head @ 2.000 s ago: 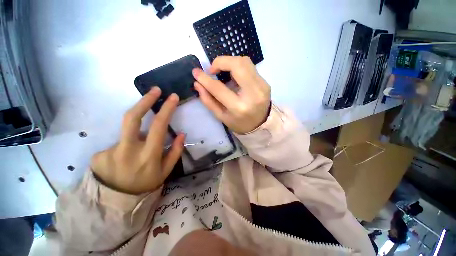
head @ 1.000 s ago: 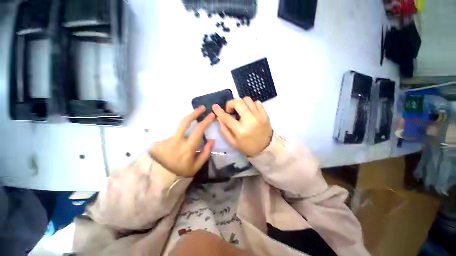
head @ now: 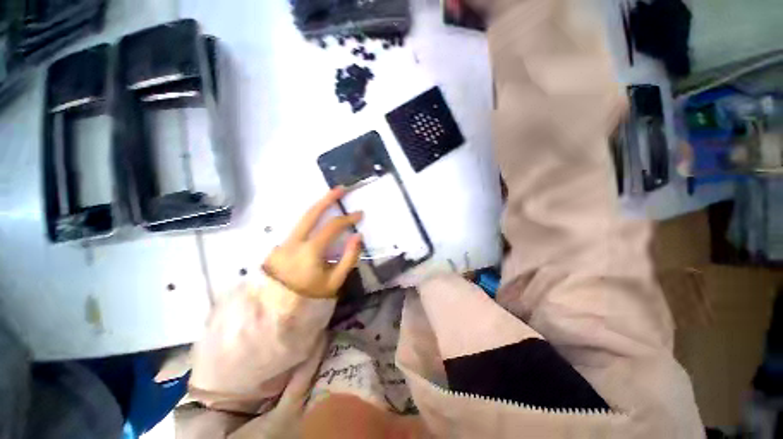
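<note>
A black phone middle frame [head: 357, 157] lies on the white tabletop at the near edge, its solid camera end pointing away and its large window towards me. My left hand [head: 313, 249] rests at its left side, with thumb and fingertips at the frame's left rail. My right hand [head: 482, 7] is mostly cut off by the top edge, beyond the outstretched sleeve, beside a second black square; whether it holds anything cannot be seen. The dotted black square tray [head: 426, 129] lies just beyond the frame, to its right.
Loose black pieces [head: 353, 86] lie further back, below a dark grey bag [head: 354, 17]. Large stacks of frames [head: 163, 51] stand at left. Another stack [head: 648, 137] is partly behind my right sleeve. An open carton [head: 730, 317] is below the table at right.
My right hand has left the frame's camera end and reached far forward to the top edge. My left hand stays at the frame, whose camera end and window are now uncovered. The view has shifted.
</note>
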